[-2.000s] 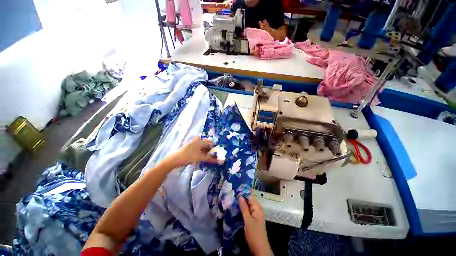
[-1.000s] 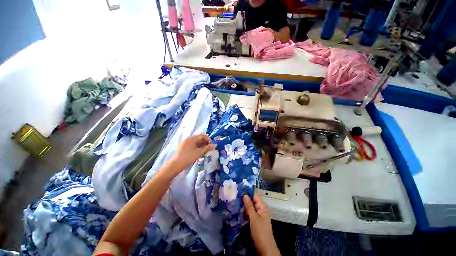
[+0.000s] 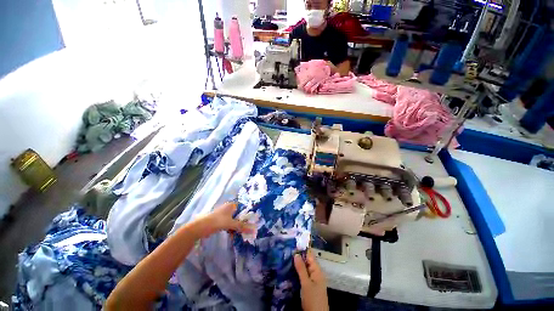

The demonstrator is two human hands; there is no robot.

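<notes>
A blue floral garment piece [image 3: 276, 194] lies flat at the left side of the cream-white overlock machine [image 3: 364, 152], its right edge along the needle area [image 3: 317, 176]. My left hand [image 3: 229, 220] holds the cloth's left side, fingertips on a fold. My right hand [image 3: 310, 273] pinches its right edge near the front of the machine plate, thumb on top. The pale wrong side of the cloth [image 3: 212, 176] lies in long folds to the left. The presser foot is too small and dark to make out.
A blue-and-white cloth heap [image 3: 67, 267] is at lower left, olive-green cloth [image 3: 176, 200] under the pale folds. Red-orange scissor loops [image 3: 438, 203] lie right of the machine. A masked person [image 3: 322, 39] sits opposite with pink cloth [image 3: 322, 78]. Blue thread cones [image 3: 398, 54] stand behind.
The floral cloth is spread flatter and wider beside the needle. My left hand has moved down and slightly left; my right hand has moved slightly down. The view has tilted up, showing the masked person's head.
</notes>
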